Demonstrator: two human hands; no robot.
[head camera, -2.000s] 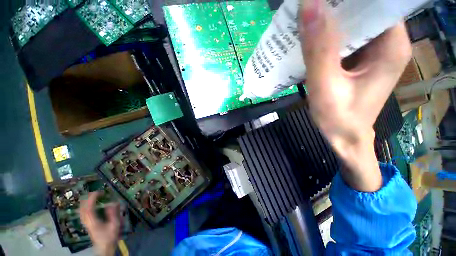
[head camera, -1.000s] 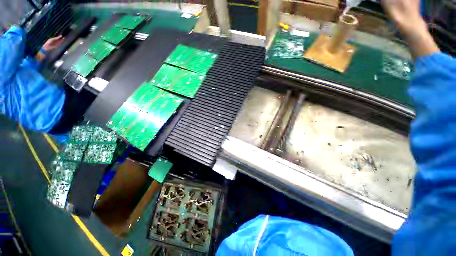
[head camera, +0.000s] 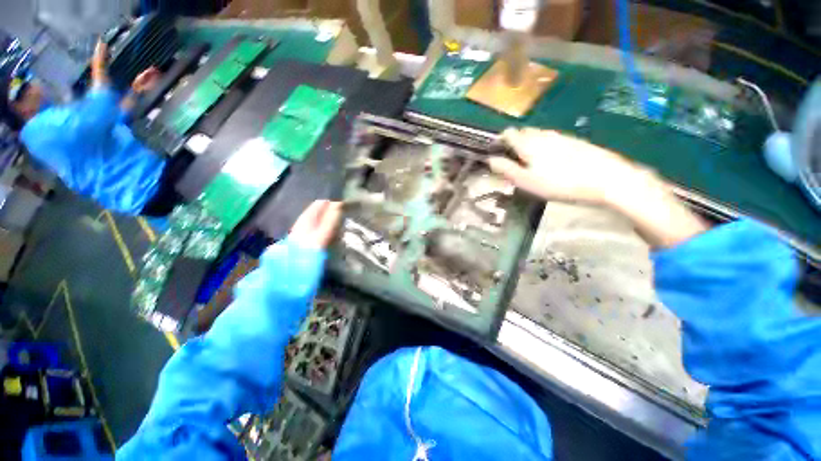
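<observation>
A solder pallet (head camera: 423, 216), dark-rimmed and grey-green with four openings, is held over the conveyor's front rail and the black sheet. My left hand (head camera: 317, 223) grips its left edge. My right hand (head camera: 563, 167) grips its far right corner. The conveyor bed shows through the openings, and no boards sit in them. The pallet is slightly blurred. Green circuit boards (head camera: 304, 122) lie on the smooth black sheet to its left.
The white adhesive tube (head camera: 519, 13) stands on the tan glue stand (head camera: 511, 87) on the green shelf. More pallets (head camera: 317, 347) are stacked low beside me. Another worker in blue (head camera: 94, 149) is at the far left. A pale-blue fan (head camera: 804, 149) is at the right edge.
The adhesive tube, in my raised right hand two seconds ago, now stands on the stand. Both hands now hold a pallet over the conveyor. My left hand has come up from the low pallets.
</observation>
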